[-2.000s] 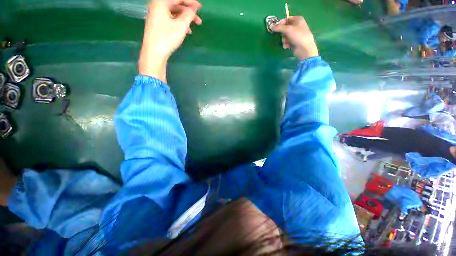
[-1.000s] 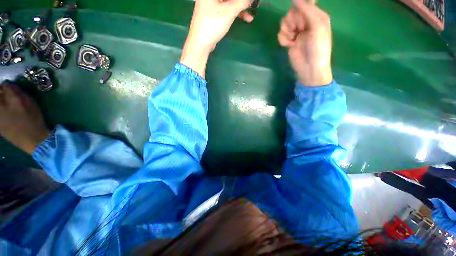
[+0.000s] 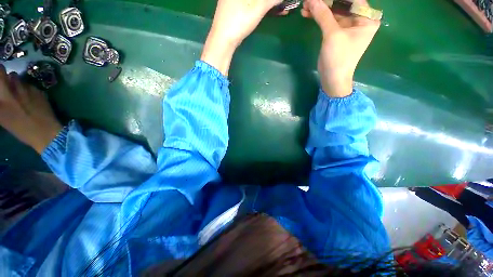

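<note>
My left hand (image 3: 238, 24) is at the top edge, its fingers partly cut off, pinching a small dark-and-silver module (image 3: 291, 5) of which only a part shows. My right hand (image 3: 346, 51) is just to the right, its thumb and finger close to the module. A slim tool with a tan handle (image 3: 367, 11) and a dark front part lies across my right hand, held in it and pointing left towards the module. Whether the tool's tip touches the module cannot be told.
Several square modules with centre rings, one (image 3: 95, 51) a little apart, lie on the green bench (image 3: 259, 146) at upper left. A neighbour's hand (image 3: 27, 111) and blue sleeve are at left. A pink tray (image 3: 475, 15) is at upper right. Red items (image 3: 430, 246) are beyond the bench at lower right.
My right hand held the module at first; now the module is in my left hand. The hands have come together at the top. The tan tool now lies across my right hand.
</note>
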